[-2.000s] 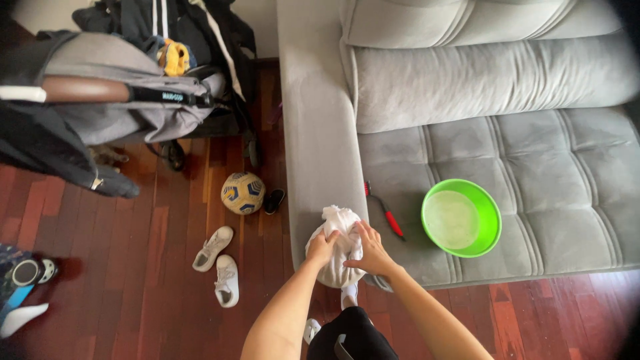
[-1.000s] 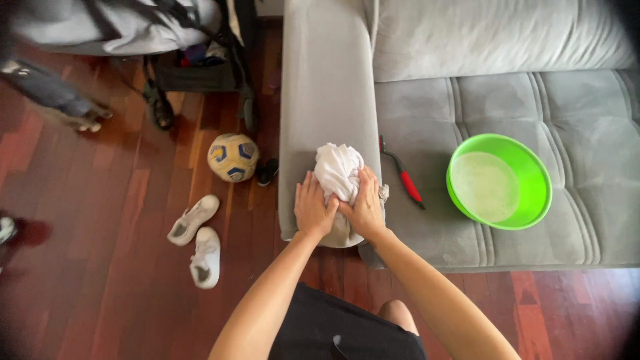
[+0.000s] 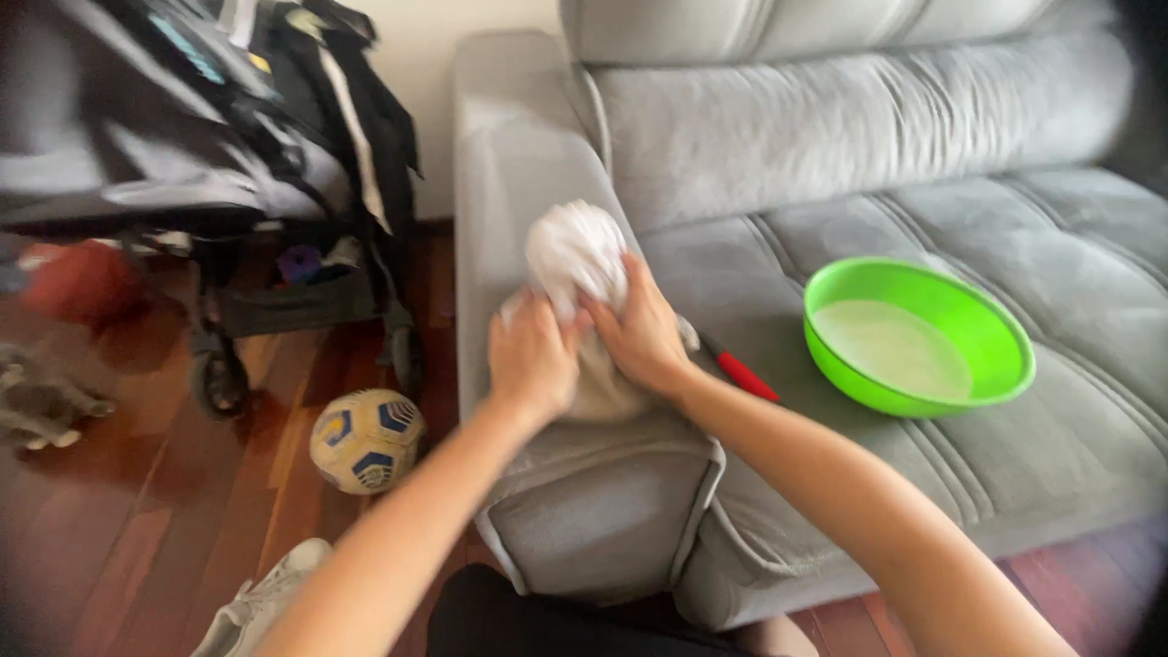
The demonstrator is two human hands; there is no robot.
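Note:
On the grey sofa's armrest (image 3: 511, 182) lies a bunched white cloth (image 3: 577, 251), its upper part puffed into a rounded lump. My left hand (image 3: 534, 356) grips the cloth's lower left side, and my right hand (image 3: 639, 324) grips its right side, the two hands nearly meeting. A beige part of the bundle shows below them. Just right of my right hand, a tool with a red handle (image 3: 746, 376) rests on the seat; its dark end is partly hidden. Farther right on the seat stands a bright green plastic basin (image 3: 999, 360) holding cloudy pale liquid.
A stroller (image 3: 301, 310) with dark clothing hung on it stands left of the sofa. On the wooden floor are a soccer ball (image 3: 367, 441), a white shoe (image 3: 265, 598) and, at the far left, a blurred cat-like animal (image 3: 46, 401). A rolled bolster (image 3: 821, 128) lines the sofa back.
Both hands have moved farther up the armrest with the cloth and now grip it, where a second ago they lay flatter against it. The view has shifted.

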